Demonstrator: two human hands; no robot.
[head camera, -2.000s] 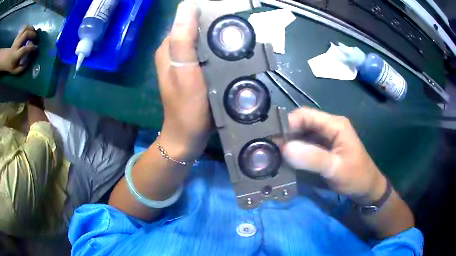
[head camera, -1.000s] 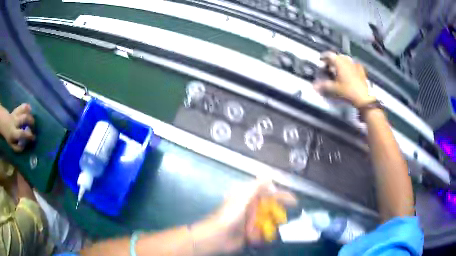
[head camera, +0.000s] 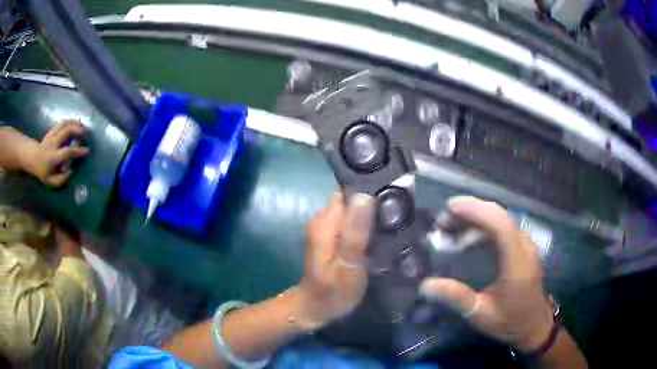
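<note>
A long grey bracket plate (head camera: 328, 122) is held tilted above the bench, its far end over the line. It carries black round lens units; the upper two (head camera: 365, 146) are clear and the lower ones are blurred. My left hand (head camera: 337, 267) grips the plate's left edge near the middle. My right hand (head camera: 497, 281) is beside the plate's lower right, thumb and fingers apart, blurred. A pale crumpled wipe (head camera: 461, 239) shows between its fingers, seemingly on the bench behind. Whether the right fingertips touch the plate is unclear.
A blue bin (head camera: 216, 176) with a dropper bottle (head camera: 171, 160) stands left. A labelled bottle (head camera: 537, 235) is partly hidden behind my right hand. A dark parts tray (head camera: 504, 155) and pale rails (head camera: 302, 29) lie beyond. Another person's hand (head camera: 59, 153) is at far left.
My right hand has come back from over the far rails to the bench side. My left hand, earlier low with something yellow-orange at it, now holds the bracket plate up. The view has shifted.
</note>
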